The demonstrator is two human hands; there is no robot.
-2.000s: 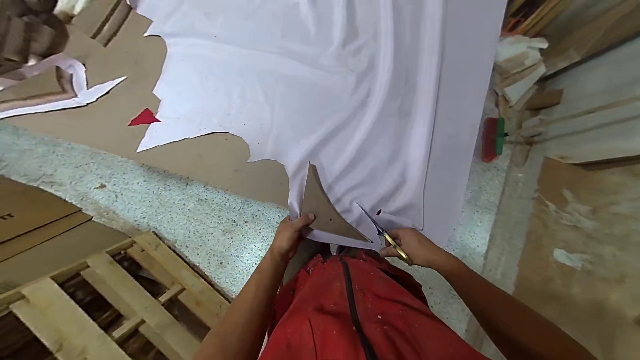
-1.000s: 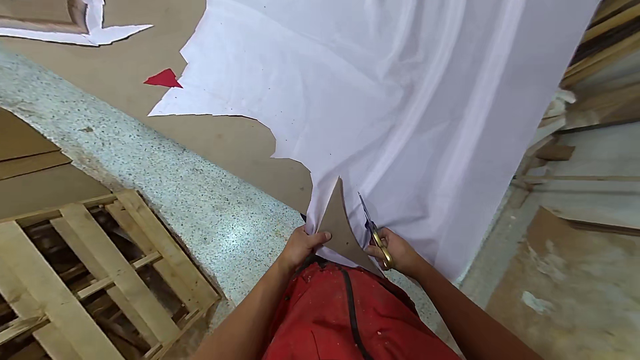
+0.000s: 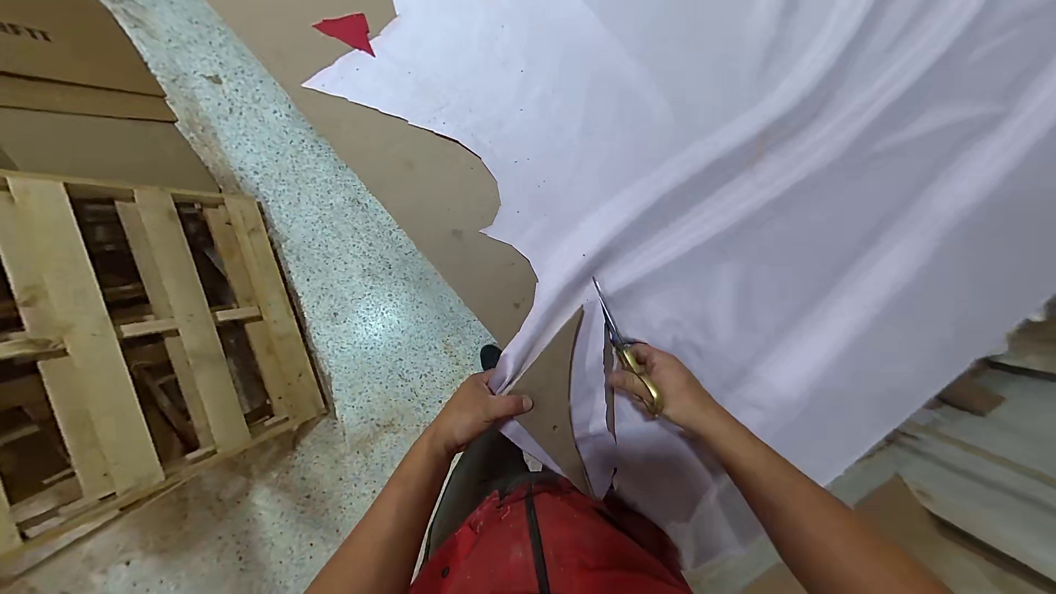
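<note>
My left hand point(image 3: 483, 410) pinches a brown cardboard template point(image 3: 549, 396) and the edge of the white fabric point(image 3: 627, 148) under it, its thumb on top. The template is a curved triangle with its narrow tip pointing away from me. Gold-handled scissors point(image 3: 634, 363) are in my right hand point(image 3: 664, 386), to the right of the template, blades pointing away from me. A cut slit runs through the fabric from near my waist up to the blades. The fabric's left edge is jagged and scalloped.
A brown sheet point(image 3: 437, 198) lies under the fabric, with a red scrap point(image 3: 351, 31) at the far left. A wooden pallet point(image 3: 107, 346) rests at the left on a speckled floor point(image 3: 346, 272), below cardboard point(image 3: 74, 91). Boards and cardboard pieces point(image 3: 916, 528) lie at the lower right.
The scissors have moved up along the template's right side, and the slit in the fabric is longer. The view has turned and come closer.
</note>
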